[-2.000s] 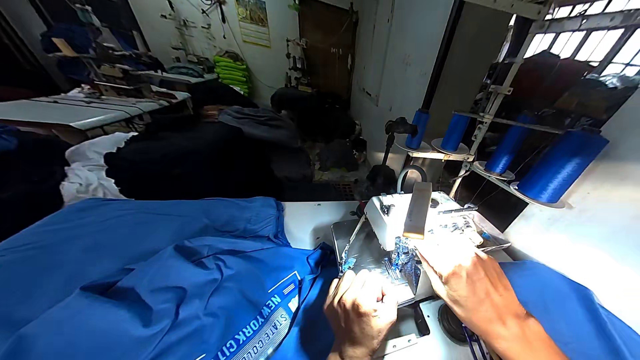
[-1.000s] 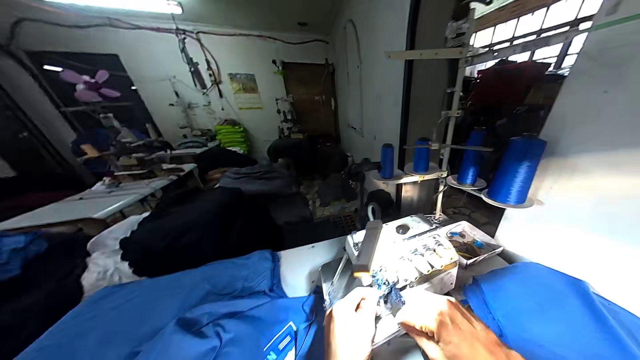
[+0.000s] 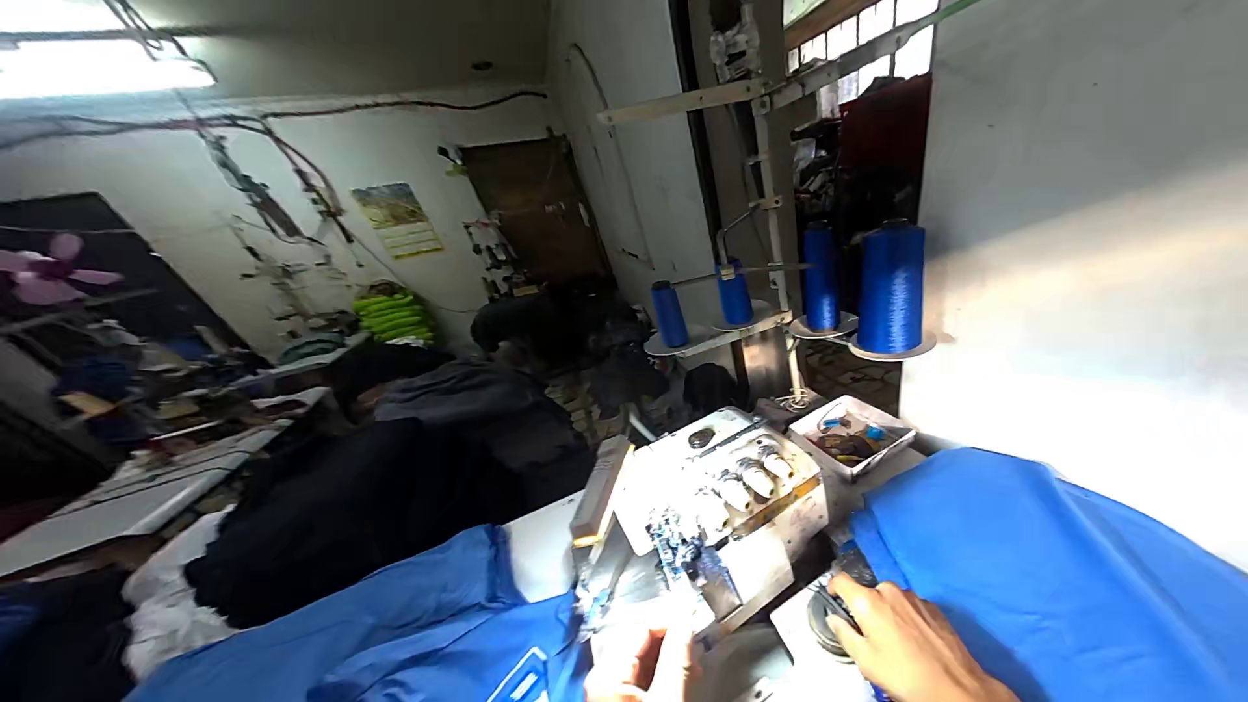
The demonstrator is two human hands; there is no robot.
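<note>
An overlock sewing machine (image 3: 721, 487) with white tension knobs stands on the table, blue thread lint around its looper area. My left hand (image 3: 643, 663) is at the front of the machine, low in the view and washed out by glare; whether it holds anything cannot be told. My right hand (image 3: 897, 634) is right of the machine, its fingers on a small dark tool, perhaps thread snips, over a round dark dish (image 3: 829, 624). Blue printed fabric (image 3: 439, 624) lies left of the machine, and more blue fabric (image 3: 1053, 565) lies to the right.
Blue thread cones (image 3: 891, 288) stand on a rack behind the machine. A white tray (image 3: 853, 439) of small items sits at its back right. Dark cloth (image 3: 390, 517) is piled to the left, and a white wall (image 3: 1092, 292) borders the right side.
My right hand has moved from the front of the machine, beside my left hand, to the round dish at the right. The view has tilted up.
</note>
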